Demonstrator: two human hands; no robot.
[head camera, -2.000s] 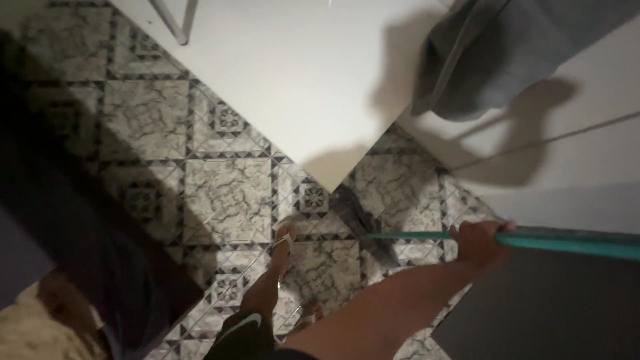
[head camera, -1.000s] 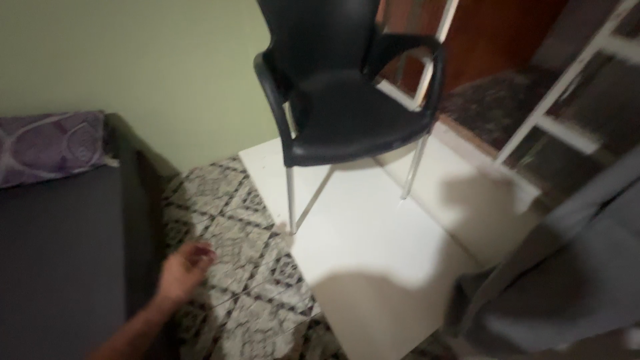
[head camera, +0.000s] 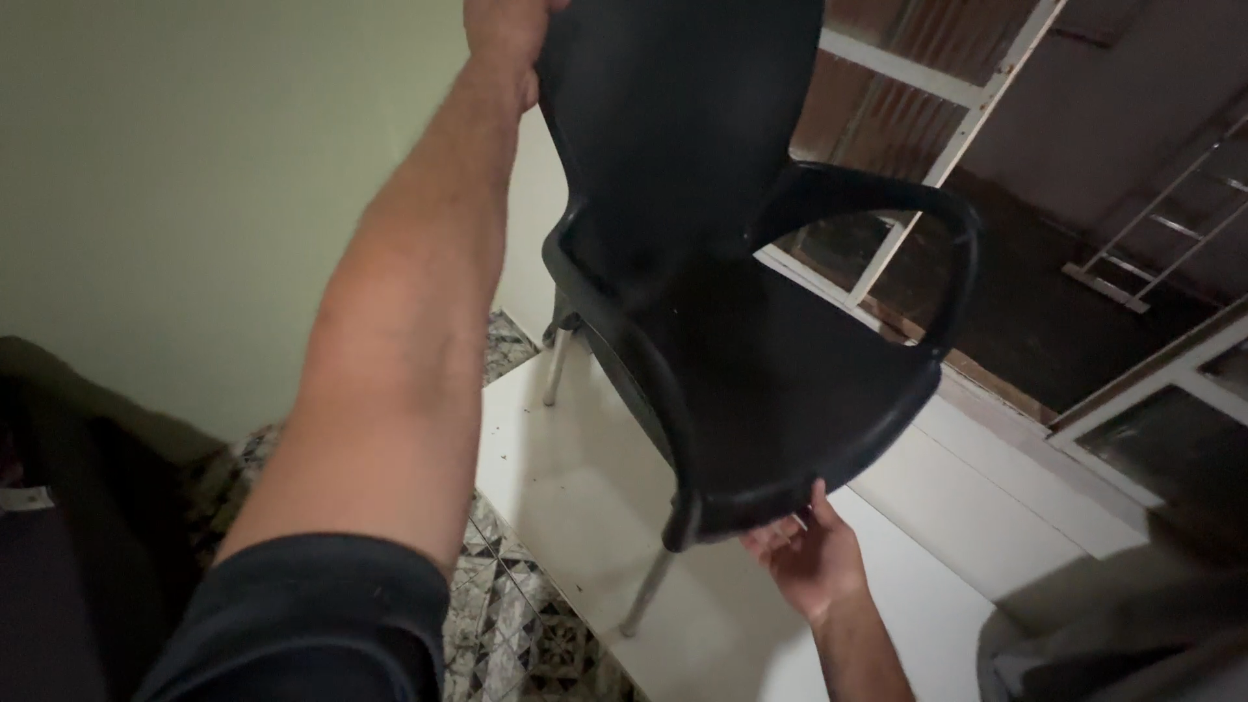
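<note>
A black plastic armchair with metal legs fills the middle of the view, above a white panel on the floor. At the top, my left hand is at the upper left edge of the chair's backrest; its fingers are mostly cut off by the frame or hidden. My right hand grips the front edge of the seat from below, thumb at the rim and fingers partly under it. One front leg shows at the lower left of the seat, one rear leg further back.
A green wall rises on the left, with a dark piece of furniture below it. Patterned floor tiles border the panel. White-framed glass doors stand at the right, a metal ladder beyond them. Grey cloth hangs at the lower right.
Both hands are now at the chair, which stood untouched one second ago. Two seconds ago a hand held a green pole, no longer in view. The view has swung up from the floor.
</note>
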